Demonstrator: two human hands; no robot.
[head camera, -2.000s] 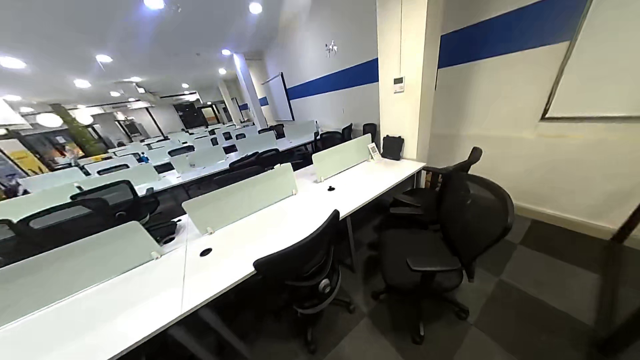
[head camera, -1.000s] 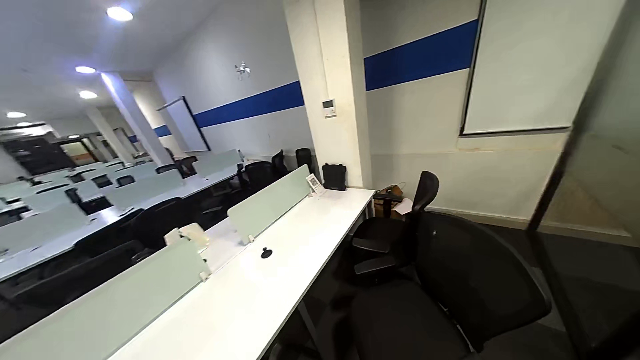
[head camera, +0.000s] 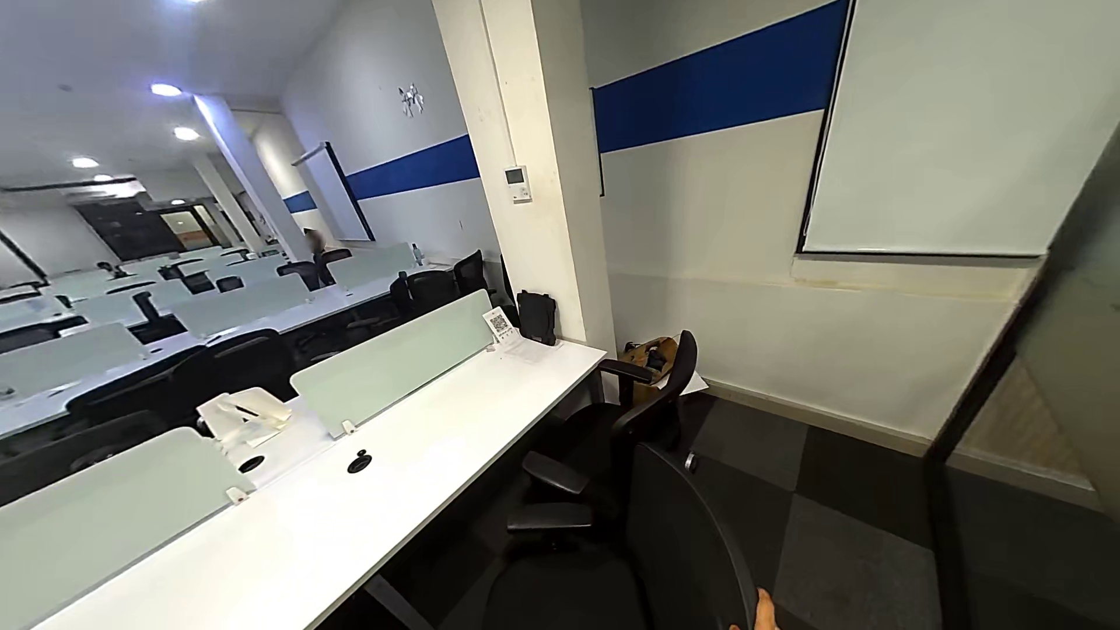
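Note:
At the bottom edge of the head view, my right hand (head camera: 764, 610) shows only as fingertips on the rim of a black mesh office chair's backrest (head camera: 691, 542), with skin on both sides of the rim. The rest of that hand is cut off. My left hand is out of view. The chair's seat (head camera: 564, 595) and armrests (head camera: 549, 516) face the long white desk (head camera: 411, 490). A second black office chair (head camera: 682, 359) stands beyond it, close to the desk's far end.
Frosted divider panels (head camera: 394, 363) run along the desk. A black bag (head camera: 536, 317) and a card stand with a printed code (head camera: 500, 324) sit near the pillar (head camera: 542, 175). A brown bag or box (head camera: 652, 354) lies by the wall. A dark-framed glass partition (head camera: 980, 394) stands at right.
The view has moved forward and turned right, towards the pillar and the near chairs. Fingertips now show on the chair's backrest; no hand shows in the earlier frames.

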